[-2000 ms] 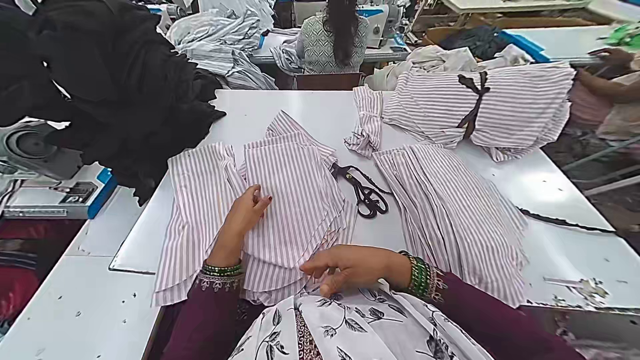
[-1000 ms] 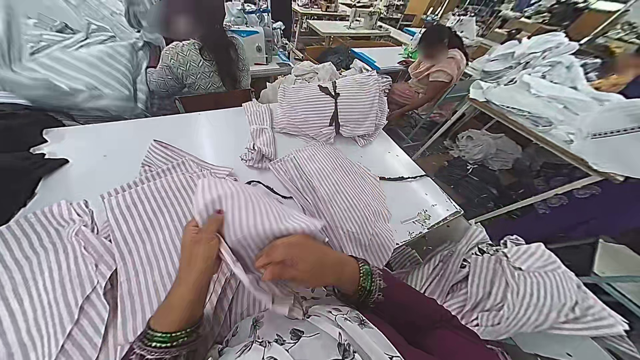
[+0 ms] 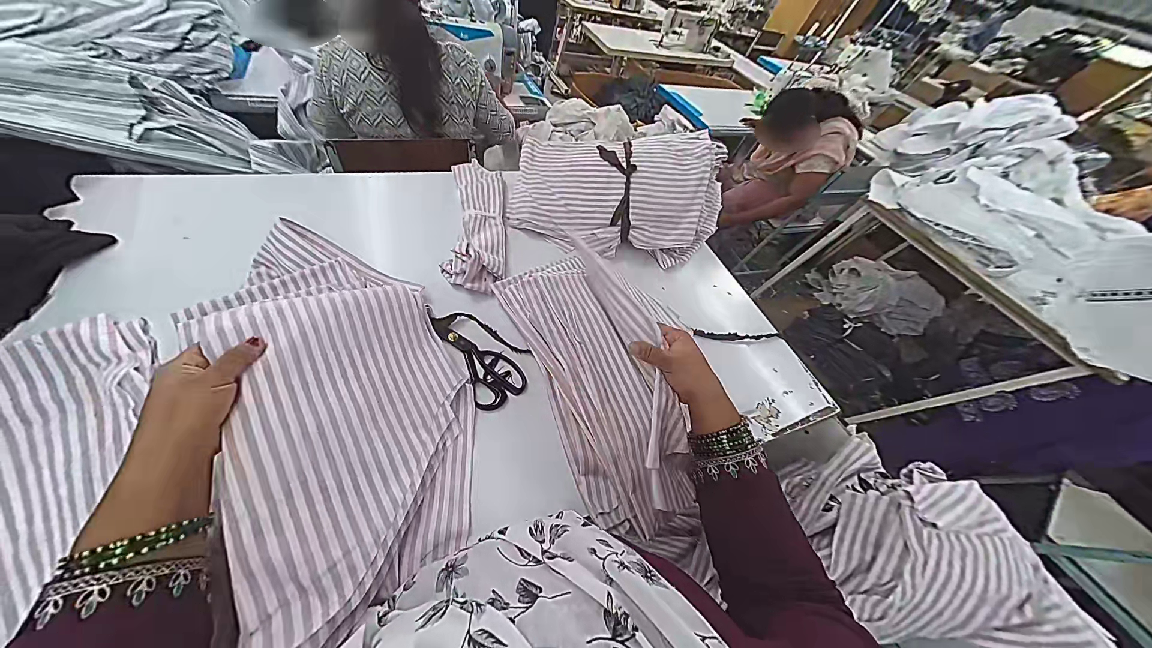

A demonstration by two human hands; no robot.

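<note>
My left hand [image 3: 202, 387] grips the left edge of a striped fabric panel [image 3: 333, 387], thumb on top and fingers hidden beneath, over a stack of similar panels. At the right, my right hand [image 3: 675, 360] pinches the edge of a striped piece at the right stack [image 3: 576, 360]. Black-handled scissors [image 3: 486, 369] lie on the white table between the two stacks. Another striped pile [image 3: 63, 423] is at the far left, partly behind my left forearm.
On the white table [image 3: 216, 216], a striped bundle [image 3: 666, 189] tied with a dark strip lies beside a smaller knotted bundle [image 3: 481, 220]. Black cloth [image 3: 45, 261] overhangs the left side. Striped cloth [image 3: 936, 549] is heaped lower right. Two people sit beyond the table.
The striped piece held up between both hands is no longer raised there. My hands have moved apart, the left to the left stack and the right to the right stack.
</note>
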